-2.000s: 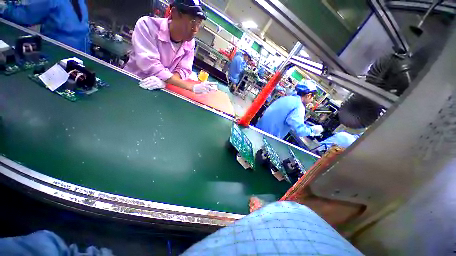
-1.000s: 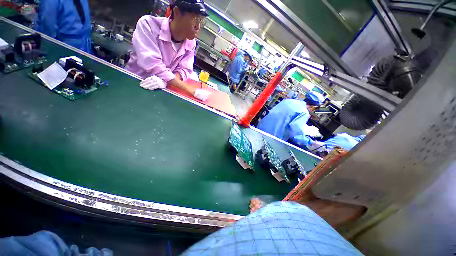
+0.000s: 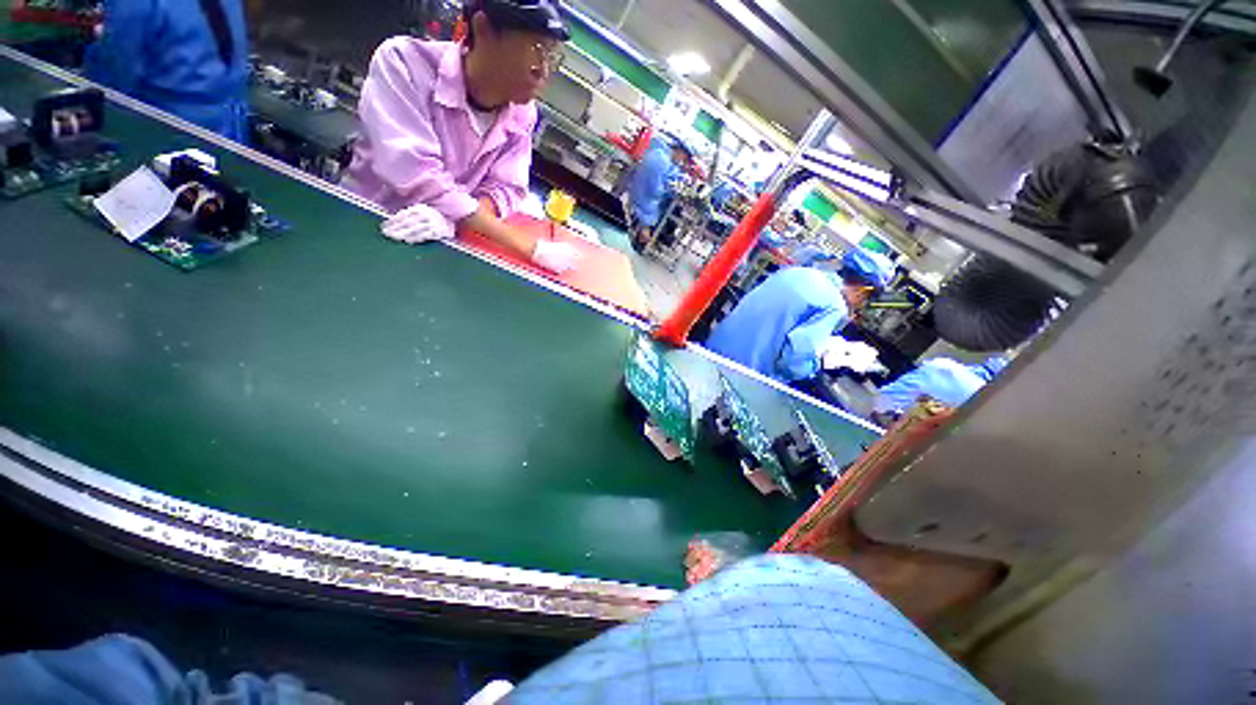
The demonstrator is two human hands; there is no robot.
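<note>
Several assembled circuit boards (image 3: 661,393) stand tilted and close together on the green conveyor belt (image 3: 372,372), near the red-wrapped post at the far rail. Another assembled board (image 3: 186,252) lies component side up at the upper left, with a white paper sheet (image 3: 135,203) on it and bulky black parts. Part of one more board (image 3: 62,131) shows at the left edge. My blue sleeves show at the bottom centre and bottom left. Neither hand can be made out. A small white bit beside the centre sleeve is too cut off to identify.
The silvery side rail (image 3: 248,544) runs nearest me. A padded red guide bar (image 3: 861,475) meets the grey metal housing (image 3: 1088,455) at right. A coworker in pink (image 3: 441,131) rests gloved hands on the far rail and red mat (image 3: 599,276). Coworkers in blue are beyond the red post (image 3: 719,269).
The boards have shifted very slightly left in the picture. The small white bit has appeared beside my centre sleeve. The coworker in blue beyond the red post has shifted their hands and head.
</note>
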